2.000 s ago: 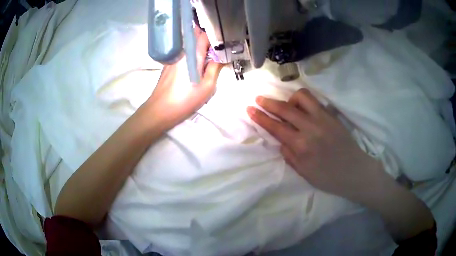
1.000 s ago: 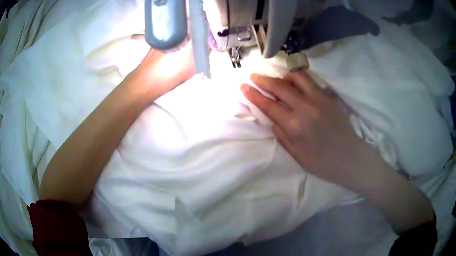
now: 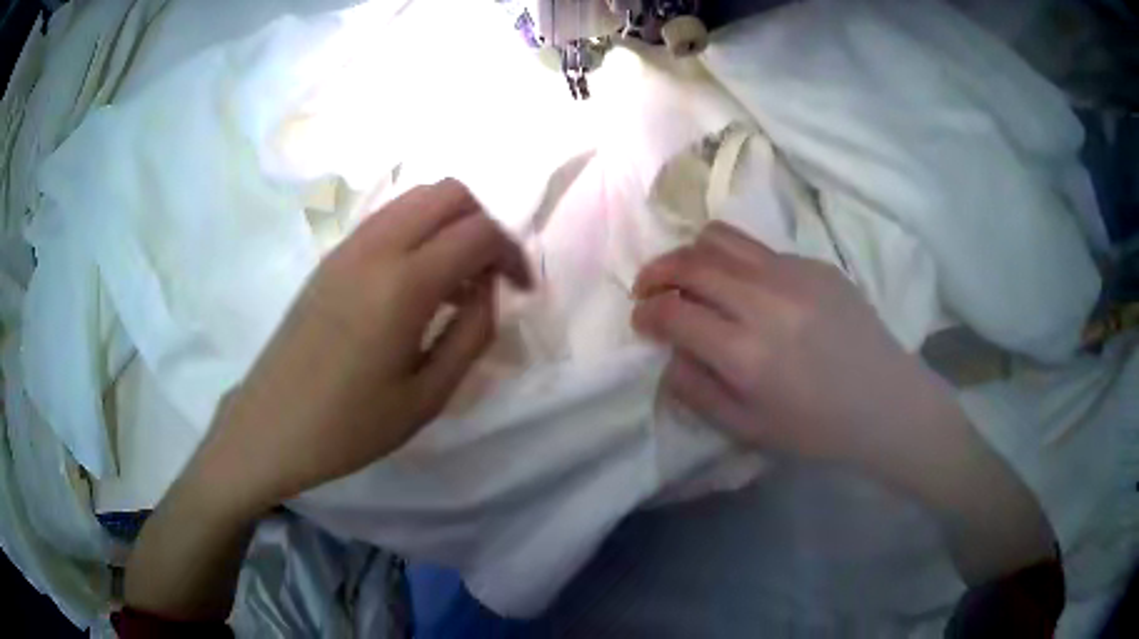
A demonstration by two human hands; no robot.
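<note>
The white garment piece [image 3: 550, 437] lies bunched under and between my hands and hangs over the front edge. My left hand [image 3: 387, 312] is over the cloth left of centre, fingers curled, slightly blurred; whether it grips cloth cannot be told. My right hand [image 3: 762, 337] pinches the white cloth with its fingertips right of centre. The presser foot [image 3: 577, 85] is above and between my hands, away from the fingers. A narrow cream band [image 3: 724, 172] curves in the cloth just above my right hand.
The sewing machine head [image 3: 568, 19] is cut off by the top edge, with a round cream knob [image 3: 685, 35] to its right. More white cloth [image 3: 874, 162] is heaped at the right, and layered cloth [image 3: 75, 287] at the left. Grey shiny cloth [image 3: 319, 587] shows below.
My left hand has come from beside the needle down towards me. My right hand has lowered slightly and its fingers have closed on cloth. The machine sits higher in view; the cloth is pulled up and rearranged.
</note>
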